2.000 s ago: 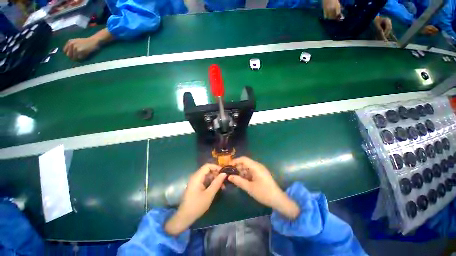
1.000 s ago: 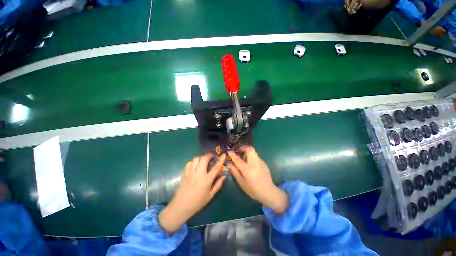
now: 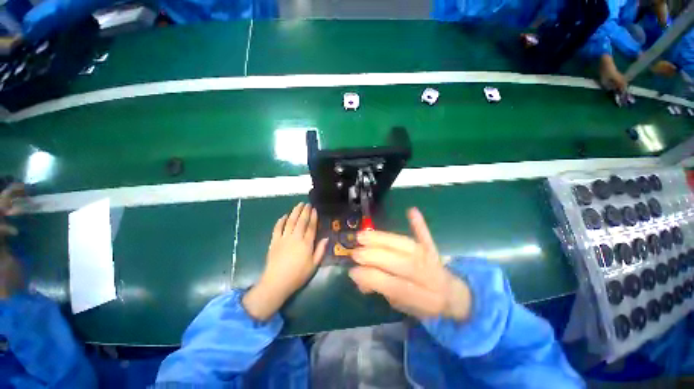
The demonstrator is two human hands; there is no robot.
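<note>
The black press fixture point(image 3: 358, 163) stands in front of me with its toggle clamp pushed down. The red clamp handle point(image 3: 367, 224) points towards me, partly covered by my right fingers. My right hand point(image 3: 407, 273) lies over the handle with fingers stretched and thumb raised apart, not wrapped round it. My left hand point(image 3: 291, 254) rests flat at the left side of the fixture base, holding nothing visible. The orange-brown locating nest point(image 3: 342, 249) shows between my hands. A round black part point(image 3: 348, 240) appears to sit in it under the clamp, partly hidden.
The green conveyor point(image 3: 228, 129) runs behind the fixture, with white square parts point(image 3: 430, 96) and a black disc point(image 3: 175, 166). A blister tray point(image 3: 567, 199) of black discs stands right. White paper point(image 3: 91, 254) lies left. A person's hand point(image 3: 611, 74) reaches in at far right.
The red handle has swung from upright down towards me. My right hand has moved from the nest onto it, and my left hand has shifted left. White square parts have moved left along the belt.
</note>
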